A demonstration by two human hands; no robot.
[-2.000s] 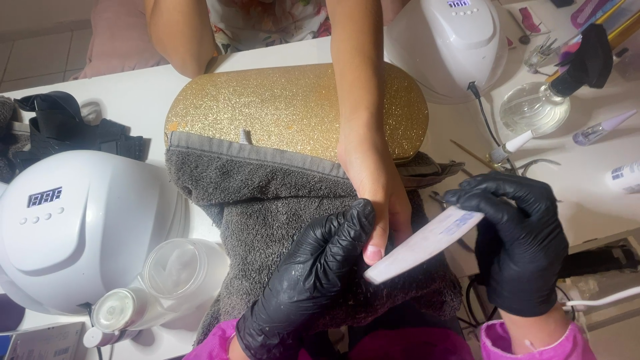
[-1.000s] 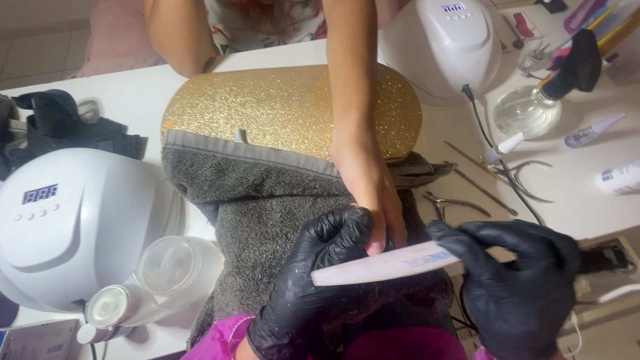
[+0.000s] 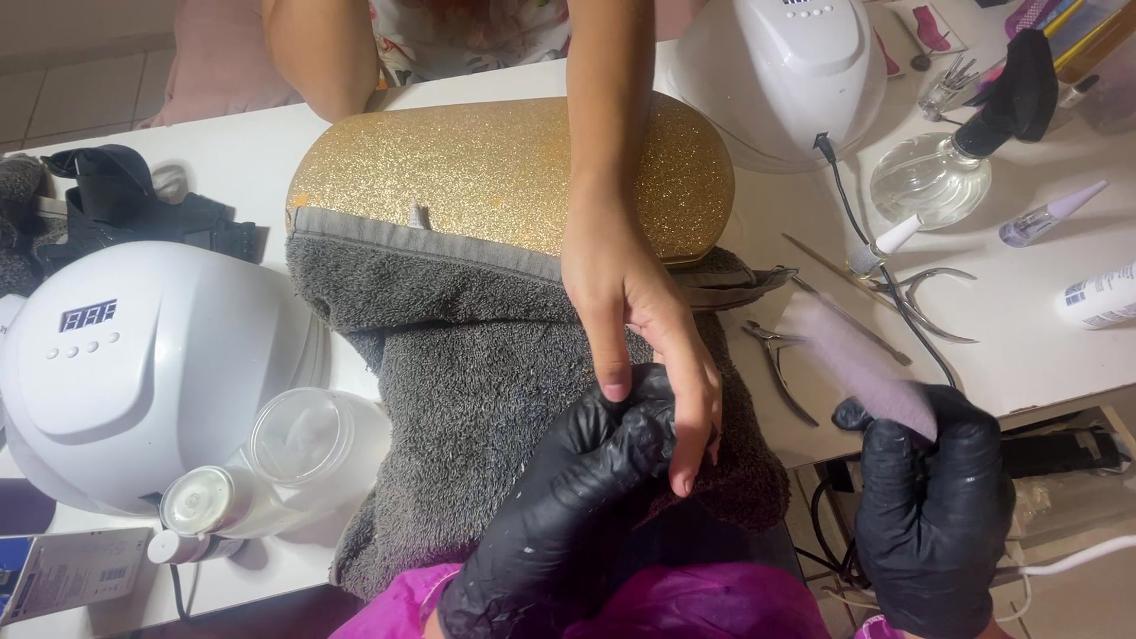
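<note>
My left hand (image 3: 577, 488), in a black glove, grips the fingers of another person's hand (image 3: 621, 293) from below; that person's thumb and index finger point toward me. A pale nail file (image 3: 856, 364), blurred, is held in my black-gloved right hand (image 3: 936, 497) at the lower right, its free end pointing up and left, apart from the person's hand. Their forearm lies across a gold glitter armrest (image 3: 497, 169). Over the front of the armrest hangs a dark grey towel (image 3: 470, 408), beneath the hands.
White nail lamps stand at left (image 3: 98, 355) and top right (image 3: 781, 80). Clear plastic jars (image 3: 302, 439) are beside the left lamp. Right of the towel lie cuticle nippers (image 3: 781, 373), metal tools and a cable (image 3: 848, 195). A spray bottle (image 3: 932, 177) stands farther right.
My right hand has swung the nail file away to the right, and its free end now points up instead of toward my left hand. My left hand still holds the person's fingers.
</note>
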